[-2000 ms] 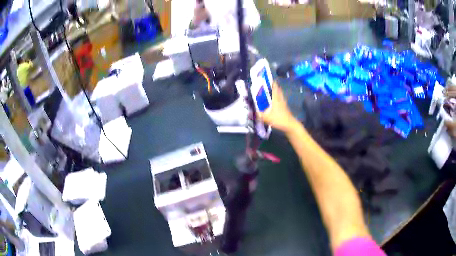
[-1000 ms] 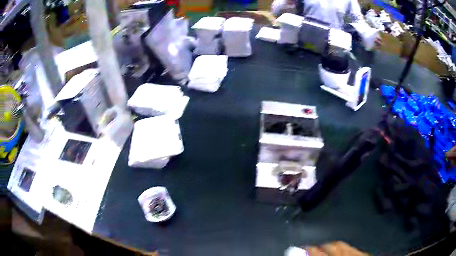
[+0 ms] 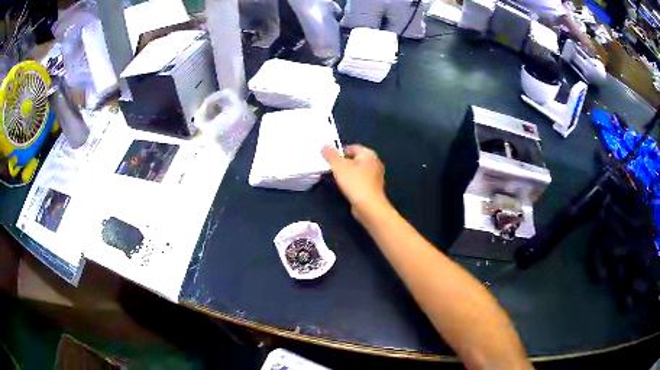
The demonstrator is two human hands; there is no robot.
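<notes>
My right hand reaches in from the lower right to a stack of white back covers at the left of the bench. Its thumb lies on the top cover's right edge and the fingers are beside that edge, pinching it. The top cover lies on the stack. My left hand is out of the picture. Part of a white piece with a rounded corner shows at the bottom edge, below the bench; what holds it is hidden.
A screw cup stands near the front edge. The screw feeder and black electric screwdriver are at right, beyond them a camera unit and blue heap. Instruction sheets and a fan are at left.
The view has swung left and down. My right hand, earlier at the camera unit and then low at the bottom edge, is now at the cover stack. The white piece shows at the bottom.
</notes>
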